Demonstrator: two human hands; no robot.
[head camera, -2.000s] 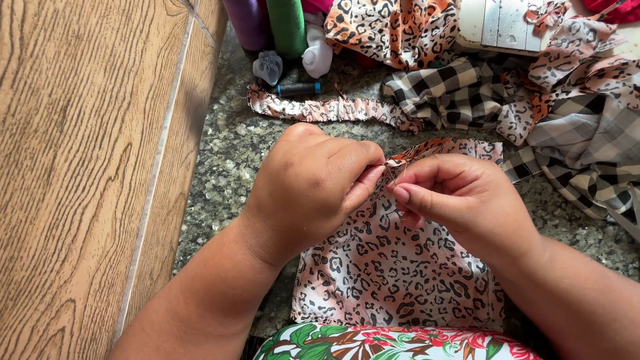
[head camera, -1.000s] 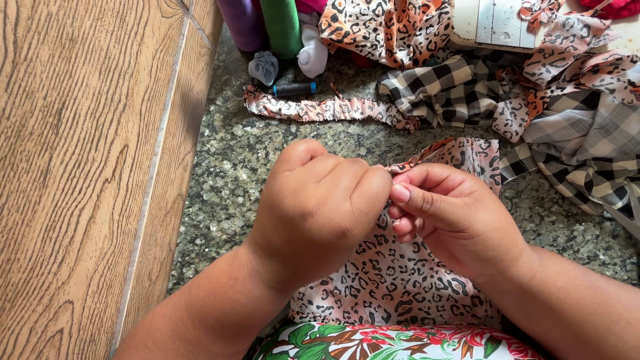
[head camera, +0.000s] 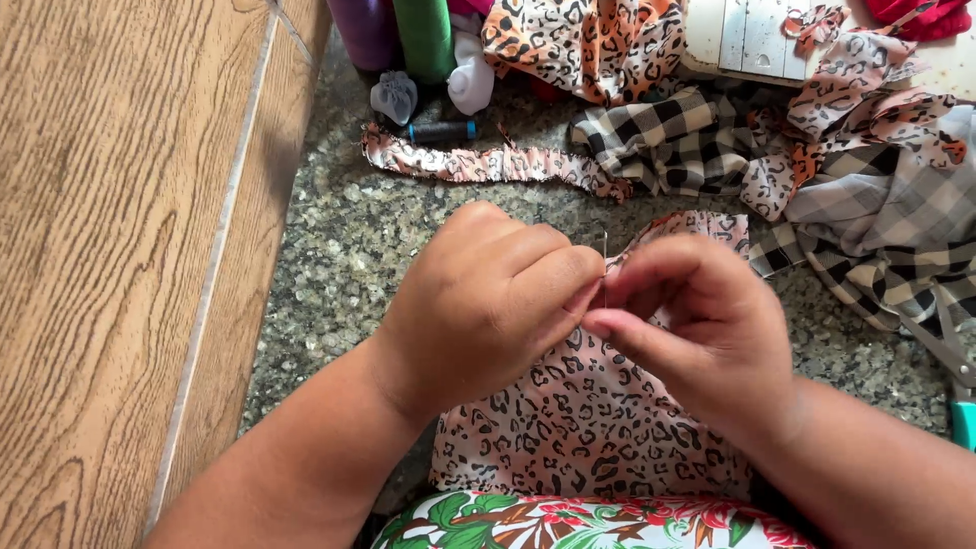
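My left hand (head camera: 496, 313) is closed on the gathered top edge of a pink leopard-print fabric piece (head camera: 595, 427), which hangs below both hands. A thin sewing needle (head camera: 605, 248) stands upright between the hands, its tip above the left fingertips. My right hand (head camera: 701, 328) is at the needle, its thumb and index finger a little apart on either side of it. Whether the right fingers also touch the fabric cannot be told. The left fingertips are hidden behind that hand.
A ruffled leopard-print strip (head camera: 496, 164) lies beyond my hands, beside a dark thread spool (head camera: 442, 131). Purple (head camera: 364, 34) and green thread cones (head camera: 424, 38) stand behind. Checked fabric (head camera: 679, 141) lies at the right, near scissors (head camera: 949, 343). A sewing machine's base (head camera: 709, 46) is at the back.
The right thumb and index finger have parted from their pinch of a second ago. The needle now shows upright between the hands. The left hand remains closed on the fabric.
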